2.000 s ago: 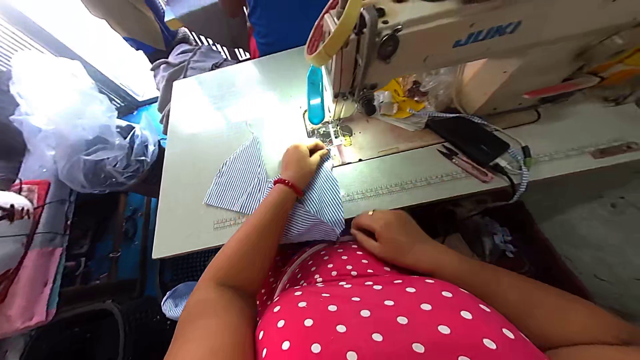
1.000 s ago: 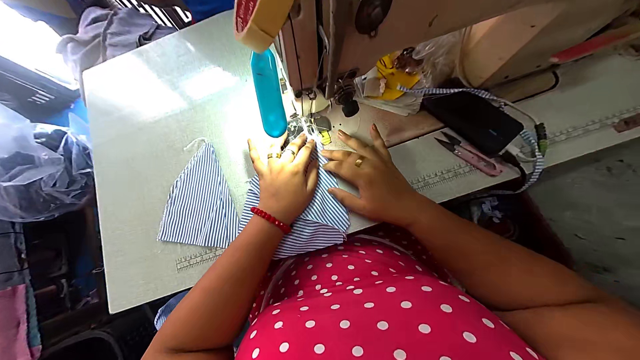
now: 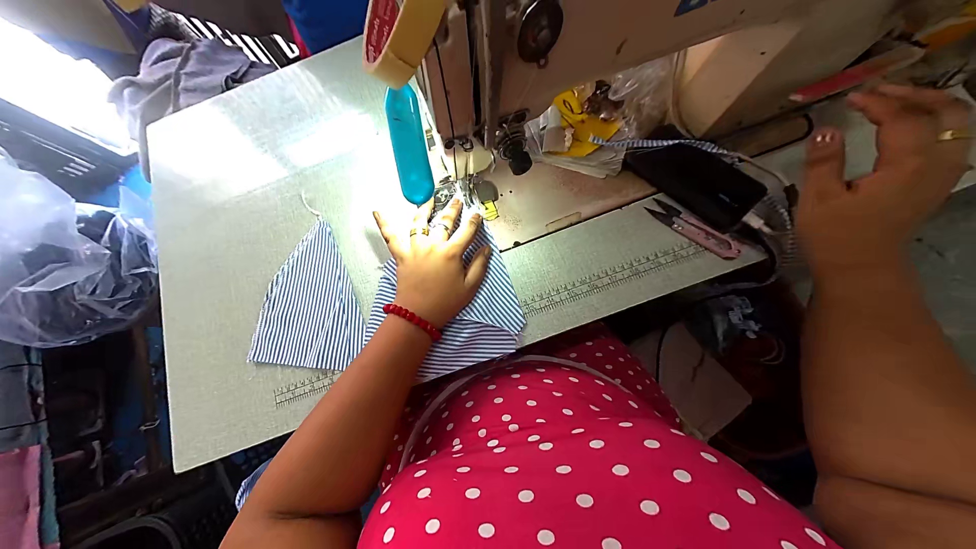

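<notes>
My left hand [image 3: 435,267] lies flat, fingers spread, on a blue-and-white striped fabric piece [image 3: 480,324] whose tip is by the presser foot [image 3: 460,191] of an industrial sewing machine [image 3: 610,53]. A second striped piece [image 3: 309,305], roughly triangular, lies to the left on the table. My right hand [image 3: 888,179] is raised at the far right, slightly blurred, its fingers apart and nothing seen in it. A teal oval piece [image 3: 409,145] hangs in front of the needle area, below a roll of tape [image 3: 402,38].
Pink-handled thread snips [image 3: 698,229] and a black phone-like device [image 3: 698,183] with a cable lie right of the needle. Yellow scraps [image 3: 583,122] sit behind. A printed ruler [image 3: 618,278] runs along the table's front edge. Clear plastic bags [image 3: 69,259] stand at the left.
My right hand has left the fabric beside the needle and moved up to the far right. My left hand remains on the fabric near the presser foot.
</notes>
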